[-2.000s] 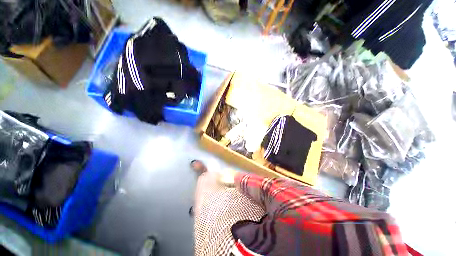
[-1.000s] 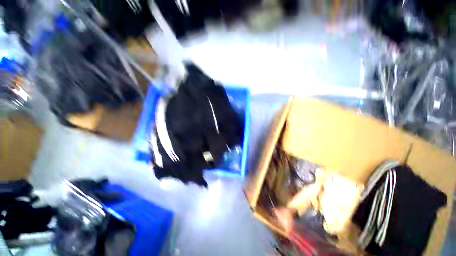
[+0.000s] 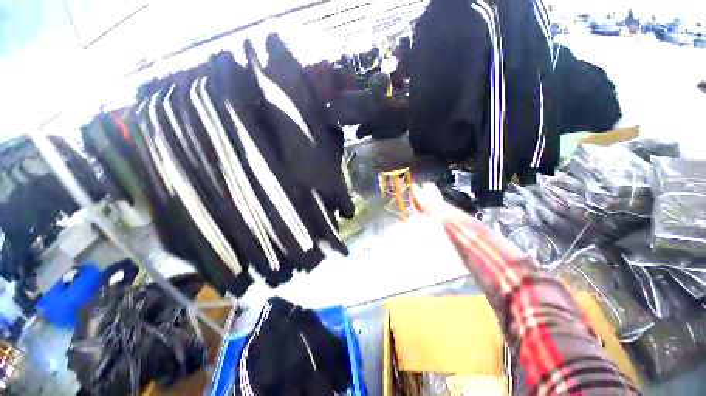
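My right arm in a red plaid sleeve reaches forward from the lower right. My right hand (image 3: 427, 199) is small, blurred and washed out by glare near the middle, so its fingers and any held thing cannot be made out. My left hand is not in view. Below the arm is an open brown carton (image 3: 441, 332), cut off by the lower edge. Left of it, a black garment with white stripes (image 3: 290, 352) lies in a blue crate (image 3: 353, 348).
Black striped garments (image 3: 232, 170) hang on a rack at left. More striped garments (image 3: 480, 85) hang beyond my arm. Bagged goods (image 3: 611, 232) are piled at right. An orange stool (image 3: 396, 189) stands behind. A dark bundle (image 3: 131, 332) and another blue crate (image 3: 71, 294) are at lower left.
The view has swung up from the floor to the racks. The plaid sleeve, low over the carton before, now extends forward above it. The folded black garment in the carton is no longer visible.
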